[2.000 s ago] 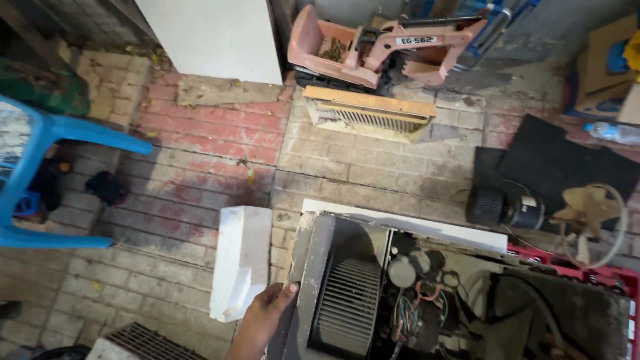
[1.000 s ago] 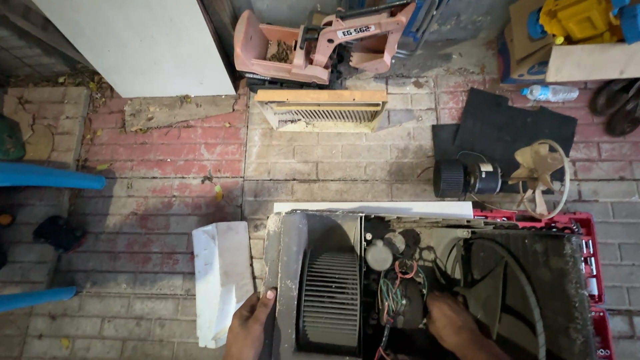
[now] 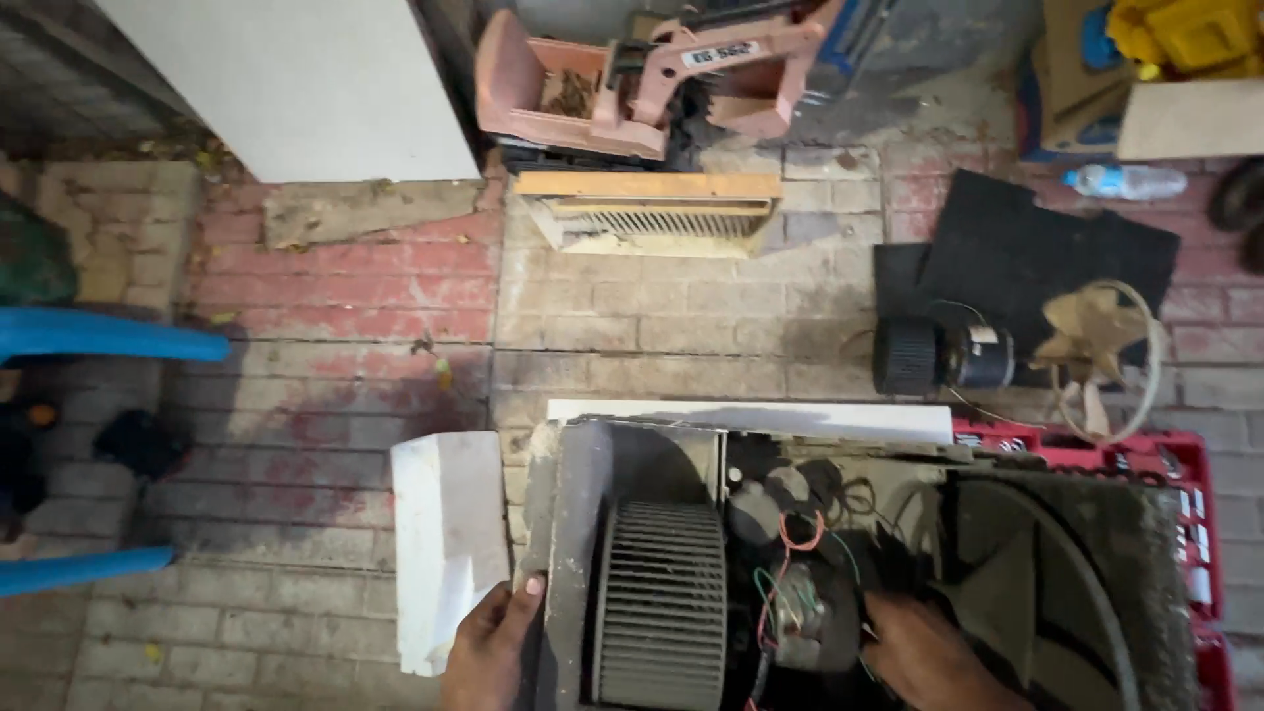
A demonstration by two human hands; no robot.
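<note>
An opened air conditioner chassis (image 3: 578, 553) lies on the brick paving at the bottom. My left hand (image 3: 494, 632) grips its left edge, thumb on top. Inside, a ribbed blower wheel (image 3: 660, 602) sits at the left, and an electric motor (image 3: 805, 617) with red and green wires is in the middle. My right hand (image 3: 913, 642) reaches in at the motor's right side, its fingers partly hidden against the dark parts; whether it holds anything is unclear. Right of it are large fan blades (image 3: 987, 592) inside a curved ring. Round capacitors (image 3: 755, 512) stand above the motor.
A white foam piece (image 3: 444, 543) lies left of the chassis, a red tool case (image 3: 1200, 523) at its right. Beyond are another motor with blower (image 3: 943, 355), a loose fan (image 3: 1096, 331), a yellowed grille (image 3: 652, 212), a toy excavator (image 3: 632, 99) and a blue plastic chair (image 3: 109, 334).
My right hand, low at the frame's edge two seconds ago, has moved in beside the motor. My left hand stays at the chassis's left edge. The view has shifted.
</note>
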